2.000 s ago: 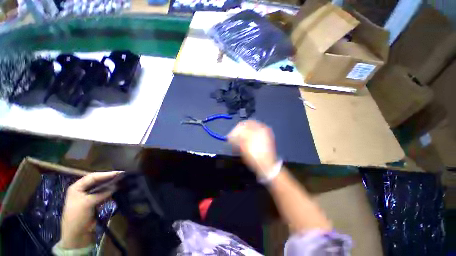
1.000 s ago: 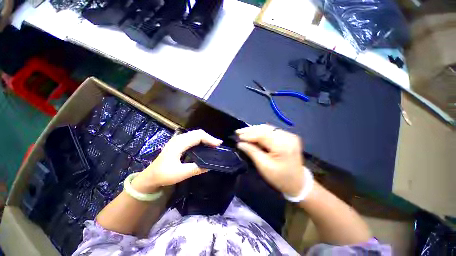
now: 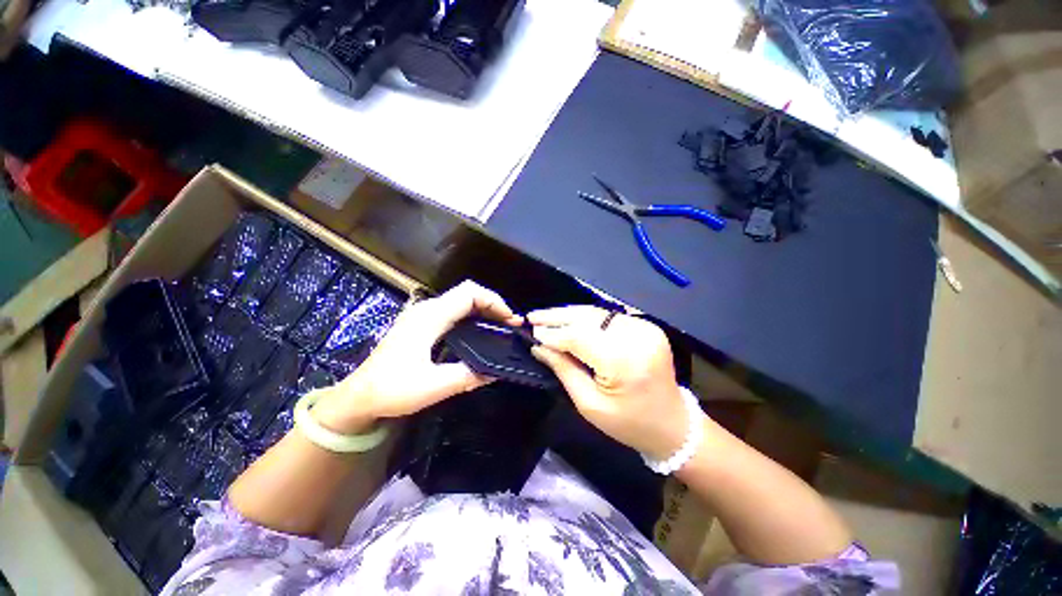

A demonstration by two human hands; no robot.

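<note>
My left hand holds a black plastic housing over the lap, fingers and thumb around its end. My right hand pinches at the housing's upper right edge with thumb and forefinger, on what looks like a small black part, mostly hidden by the fingertips. Long-nose pliers with blue handles lie with jaws apart on the black mat. A heap of small black inserts lies on the mat behind them.
An open carton of wrapped black housings stands at left, two unwrapped ones on top. More housings stand on the white bench. A plastic bag of parts lies at the far right. A red stool is on the floor.
The right hand has gone from the insert heap to the housing, which the left hand has brought in front of the body. Over the last second, the right fingertips closed in on its edge.
</note>
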